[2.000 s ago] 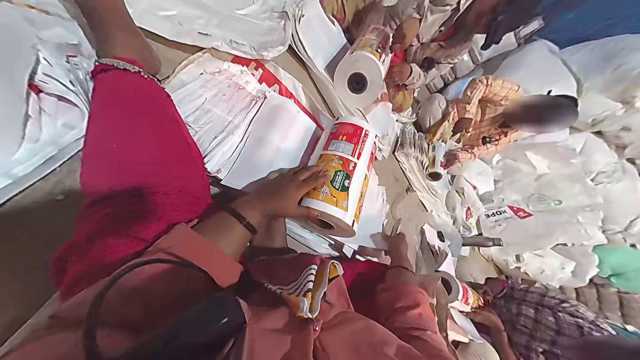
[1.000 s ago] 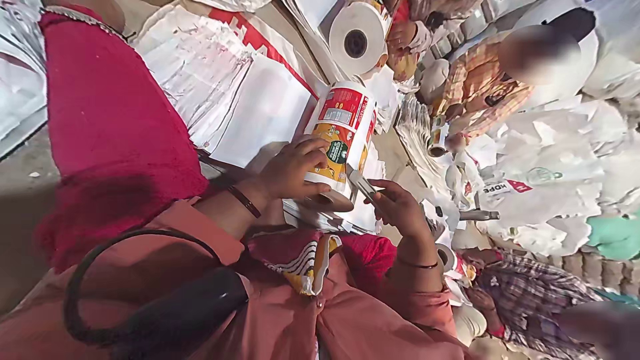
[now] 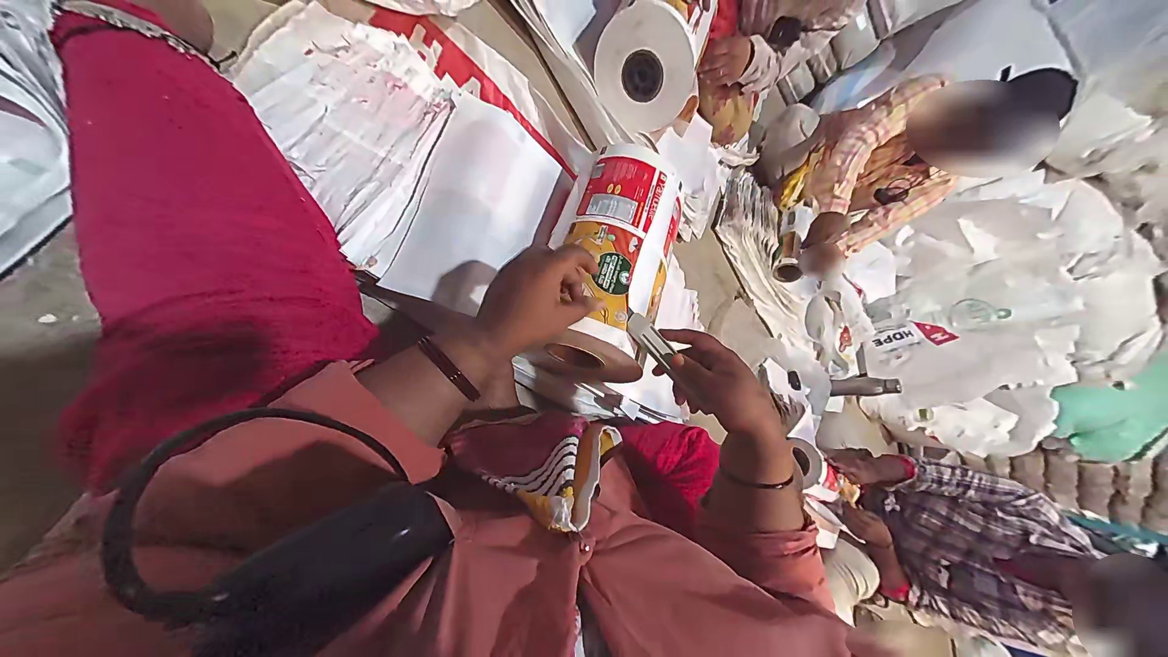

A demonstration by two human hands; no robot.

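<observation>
A roll of printed packaging film, red, white and yellow, stands tilted between my knees with its brown core end toward me. My left hand rests at its printed side, fingers curled; whether it pinches the film edge is unclear. My right hand grips a pale knife-like cutter, whose tip meets the roll's right side near the lower end. Beside the roll, to the left, lies a stack of white sheets with ragged edges on its far part.
Another large white roll stands beyond mine, near a co-worker's hands. A co-worker in an orange checked shirt sits at the right, another in a plaid shirt at lower right. White plastic sheeting is heaped at the right.
My right hand has come up from beside the roll with the cutter in it, to the roll's right side. My left hand's fingers, spread on the roll earlier, are now curled.
</observation>
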